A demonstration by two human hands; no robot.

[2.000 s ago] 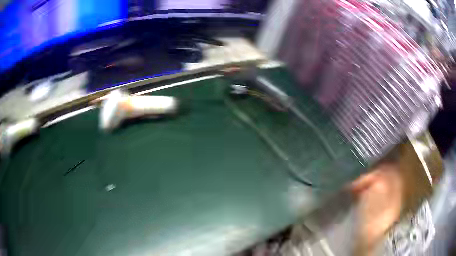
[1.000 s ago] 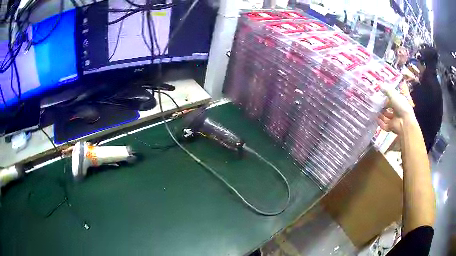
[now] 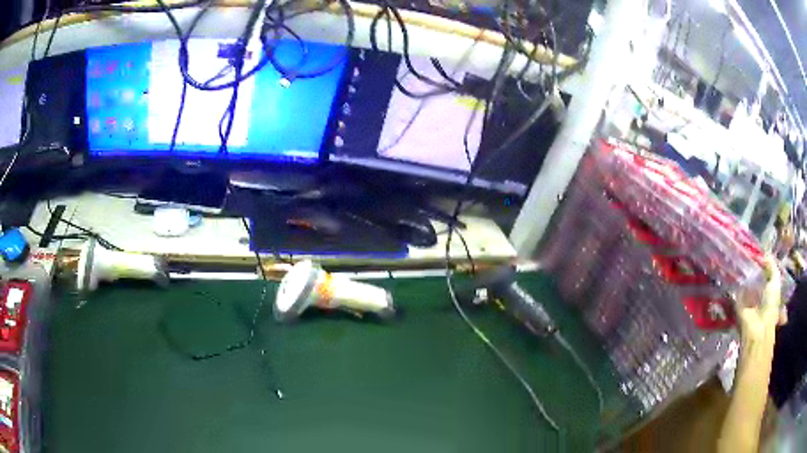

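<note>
The tall stack of clear ribbed trays (image 3: 611,301) with red units stands at the bench's right end. My right hand (image 3: 763,301) grips the near right edge of the upper trays (image 3: 681,199), which are tilted up from the stack. Red units (image 3: 708,310) with white labels show in the gap below them. The fingers are small and blurred, and how many trays they hold cannot be told. My left hand is not in view.
White scanners (image 3: 332,294) (image 3: 119,267) and a dark corded handheld tool (image 3: 522,305) lie on the green bench. A tray of red units (image 3: 12,318) is at the left edge. Monitors (image 3: 212,102), hanging cables and a white mouse (image 3: 172,221) are behind. A cardboard box (image 3: 686,425) is below the stack.
The view has swung left, so the stack appears further right. The upper trays have been raised away from the stack, with my right hand at their edge. A tray has come into view at left.
</note>
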